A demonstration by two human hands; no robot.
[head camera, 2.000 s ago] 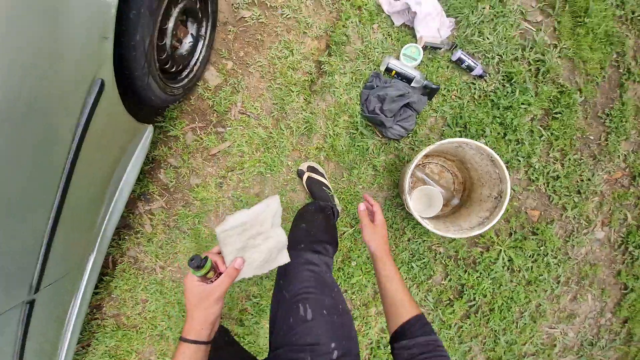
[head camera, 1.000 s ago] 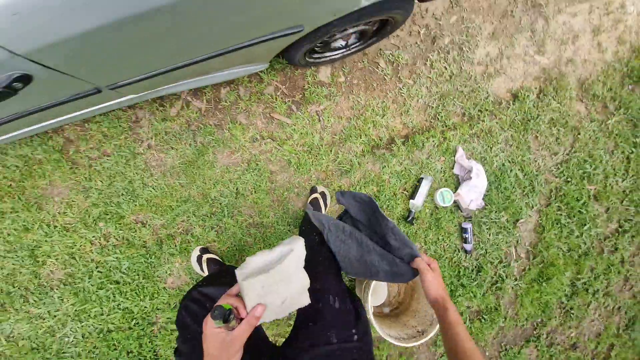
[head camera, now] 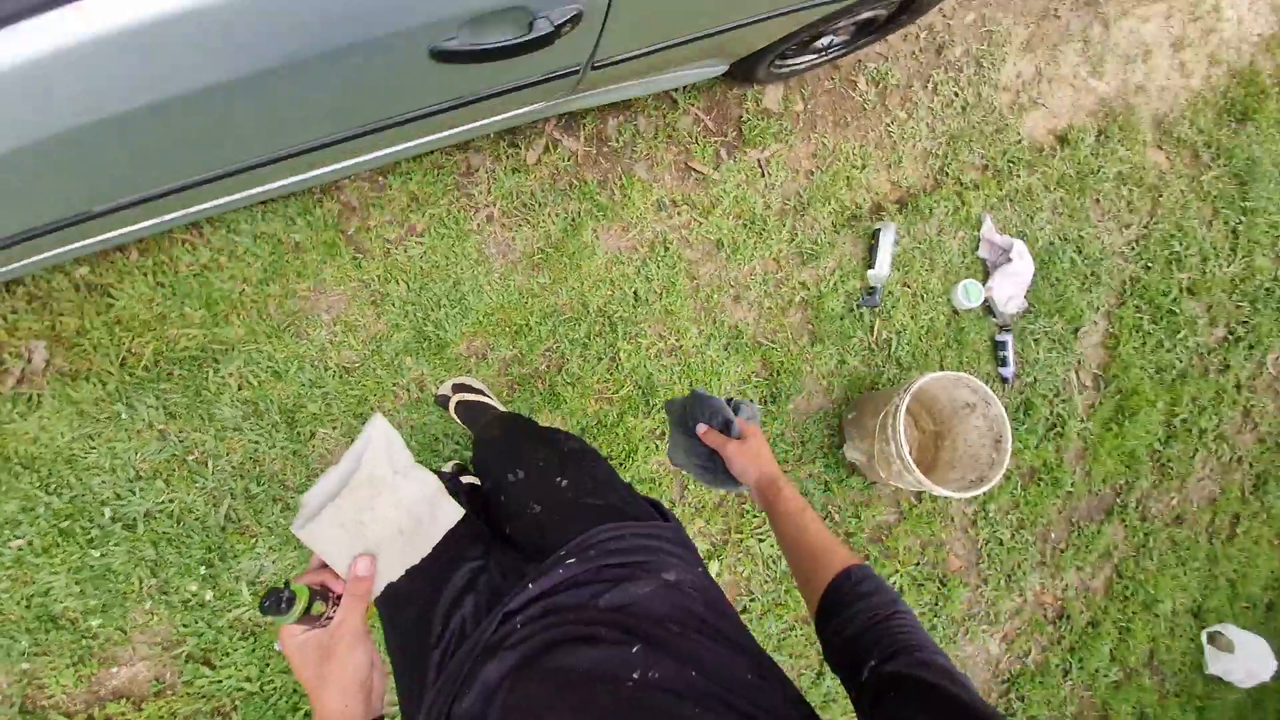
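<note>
At the lower left my left hand [head camera: 340, 635] is closed around a small dark bottle [head camera: 298, 603] with a green collar and black cap. Its thumb also pins a folded whitish cloth [head camera: 378, 495] that spreads up and to the right. My right hand [head camera: 742, 455], right of my legs, grips a bunched dark grey cloth [head camera: 700, 435]. The cloth hides most of its fingers. A dirty off-white bucket [head camera: 880, 440] stands on the grass to the right of that hand.
A grey-green car [head camera: 300, 110] fills the upper left, with its wheel [head camera: 830, 42] at the top. Beyond the bucket lie a spray bottle [head camera: 880, 262], a round tub [head camera: 968, 294], a pale cloth [head camera: 1008, 270] and a small bottle [head camera: 1005, 355]. A white plastic item [head camera: 1240, 655] lies at lower right.
My right hand was empty at first, and the dark cloth lay on the grass by the bottles; that hand now holds it, bunched rather than hanging spread. The view has turned toward the car's door.
</note>
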